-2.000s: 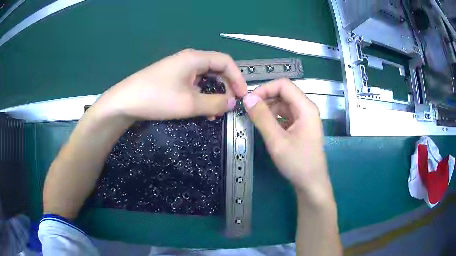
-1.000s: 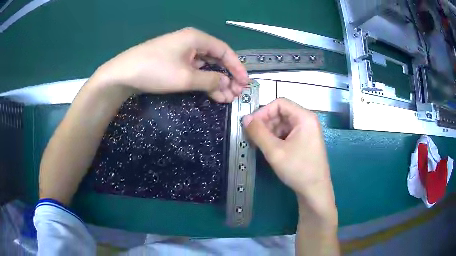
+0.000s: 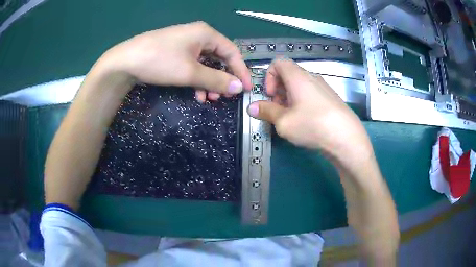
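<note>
A grey fixture bar (image 3: 256,172) lies upright along the right edge of a black tray (image 3: 172,151) filled with glittering loose ring parts. Several round seats with bright centres show on the bar. My left hand (image 3: 182,60) is over the tray's top, its thumb and forefinger close together at the bar's upper left edge. Any small part between those fingertips is too small to tell. My right hand (image 3: 308,107) is at the bar's upper right, thumb tip on or just over the bar and fingers curled apart from it. I cannot tell if it holds anything.
A second fixture bar (image 3: 300,48) lies crosswise behind. A pointed pale strip (image 3: 308,24) lies beyond it. The silver-white machine frame (image 3: 386,107) stands at right, with a crumpled white and red cloth (image 3: 452,166) near the right edge. A dark ribbed block (image 3: 11,135) is at far left.
The bar, tray and bench have shifted up in the view. My right hand has moved up along the bar and its fingers have opened somewhat. My left fingertips remain near the bar's upper end.
</note>
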